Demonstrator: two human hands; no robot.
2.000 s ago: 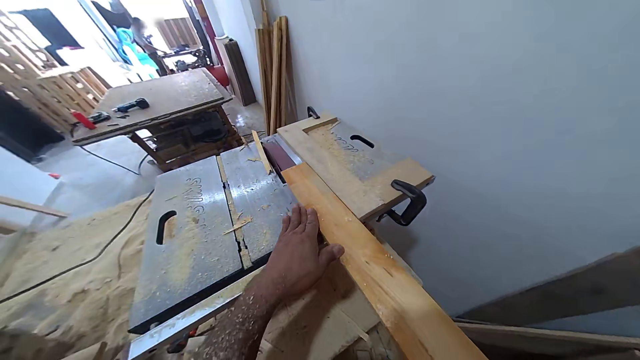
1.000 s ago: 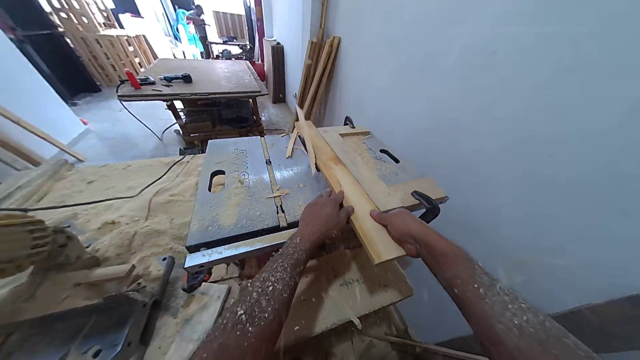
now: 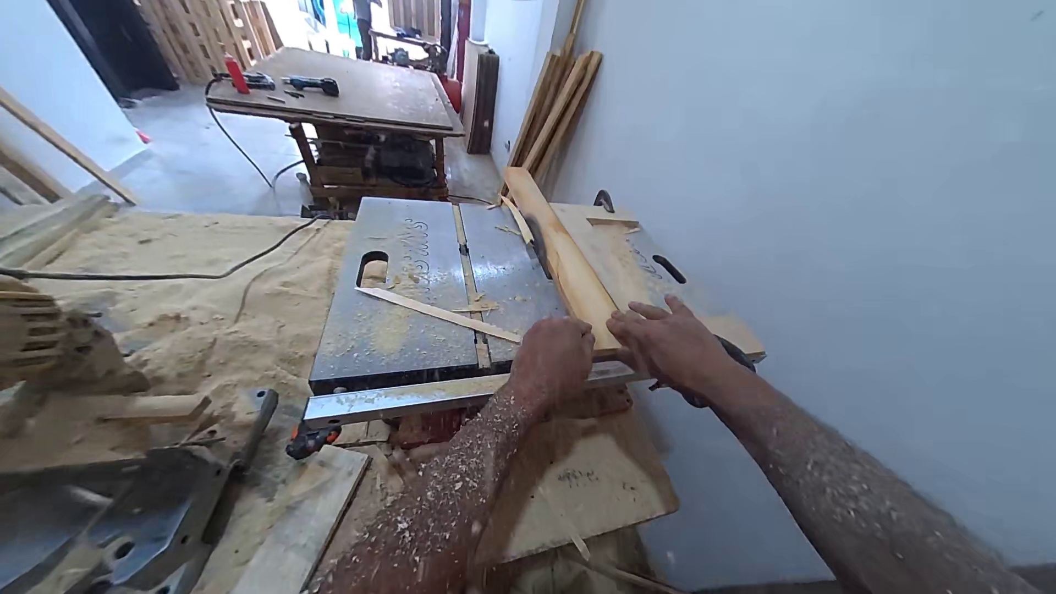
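A wooden board lies lengthwise on the metal table saw top, along a wooden fence board. My left hand is closed at the near left end of the board; whether it grips the board or a thin strip beside it is hard to tell. A thin wood strip runs from that hand across the saw top. My right hand presses on the board's near right edge, fingers spread. The blade is mostly hidden beside the board. Sawdust covers both forearms.
A black clamp holds the fence's near end; another clamp is at its far end. Sawdust heaps and a power cord lie left. Behind stands a workbench with a drill. Boards lean on the wall. A person stands far back.
The board has moved forward along the fence, away from me. My right hand, not in view two seconds ago, is at its near end. A thin strip now lies across the saw top.
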